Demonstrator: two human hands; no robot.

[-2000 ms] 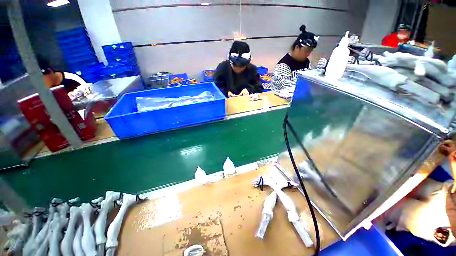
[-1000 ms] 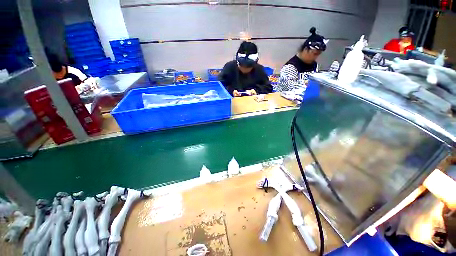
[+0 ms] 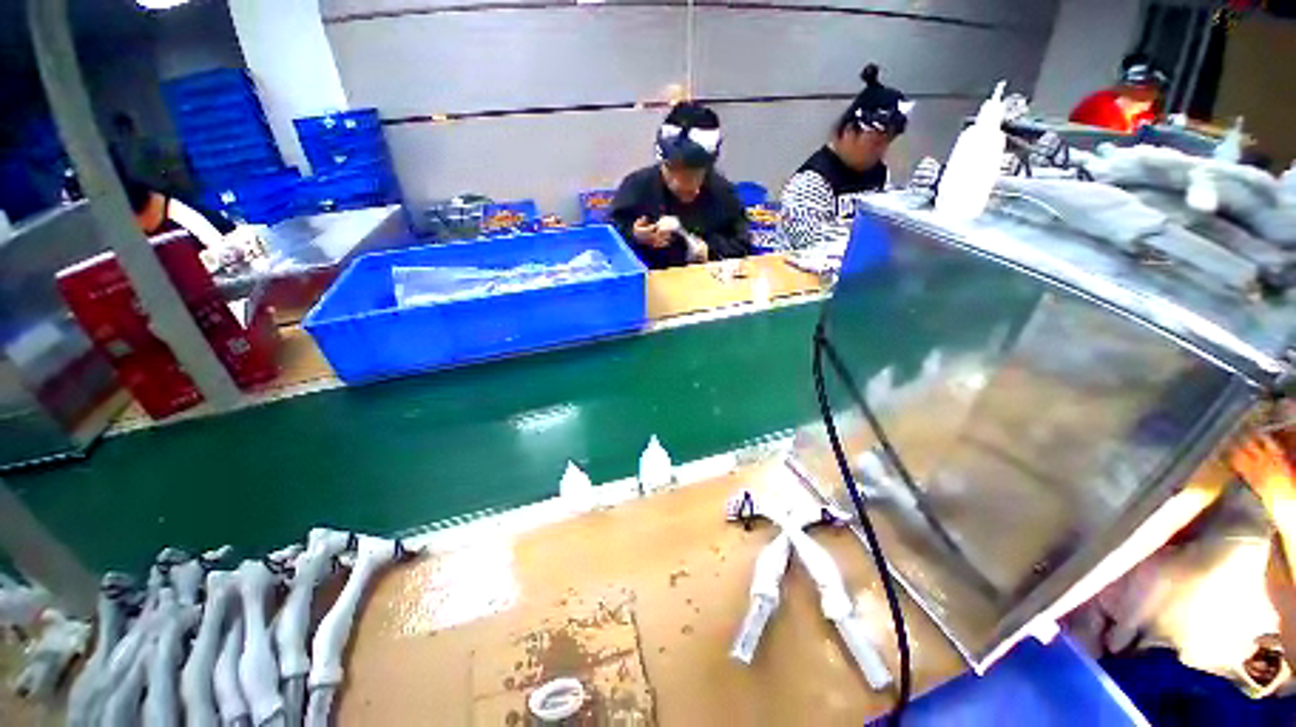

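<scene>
Neither of my hands is in the picture. Nearest in front, a small white oval ring [image 3: 556,697] sits on a speckled brown square pad [image 3: 611,658] at the bench's front edge. Several pale curved handle assemblies [image 3: 256,642] lie side by side at the left, dark-tipped heads toward the belt. Two more handle assemblies [image 3: 768,580] lie right of the pad, their heads close together and grey ends spread apart toward me.
Two white nozzle bottles [image 3: 654,465] stand by the green belt [image 3: 455,433]. A metal-and-clear box [image 3: 1038,412] with a hanging black cable [image 3: 857,518] stands right, above a blue bin [image 3: 1030,689]. Another person's arm [image 3: 1258,476] shows at far right. A blue tote [image 3: 476,327] and seated people are opposite.
The view has shifted slightly. A person across the belt now has one hand raised with something pale. The arm at far right has changed position. The bench parts lie as before.
</scene>
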